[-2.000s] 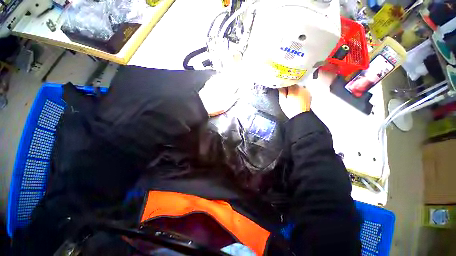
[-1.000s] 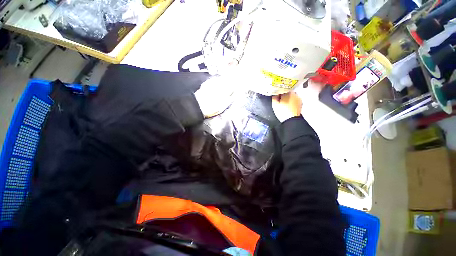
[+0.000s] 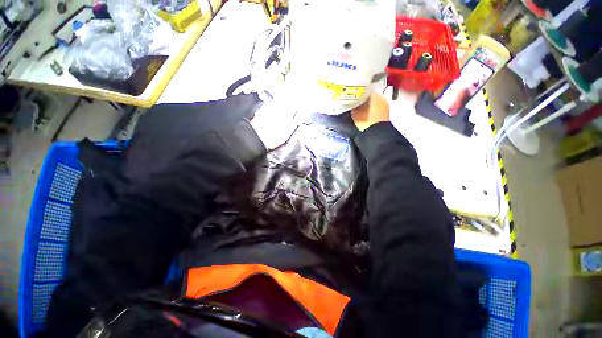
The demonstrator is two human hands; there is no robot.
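A black garment [image 3: 198, 142] covers the table's front edge and the lap. Its glossy crinkled lining [image 3: 297, 188] faces up, with a small blue woven label [image 3: 332, 146] near the machine head. The white sewing machine [image 3: 343, 59] stands over the cloth's far end. My left hand [image 3: 272, 125] lies on the cloth left of the head, washed out by the bright light. My right hand [image 3: 371, 111] is at the head's right side, its fingers partly hidden behind it. The needle area is hidden by the head.
A red basket [image 3: 449, 56] with black spools and a phone [image 3: 465, 86] on a black stand are right of the machine. Blue crates stand at my left [image 3: 56, 228] and right [image 3: 521, 290]. Clear plastic bags [image 3: 105, 53] lie on the left table. An orange panel [image 3: 251, 272] crosses my lap.
The label and lining have moved up toward the machine head, and more glossy lining shows. My right hand has moved slightly further in beside the head. The camera view has shifted.
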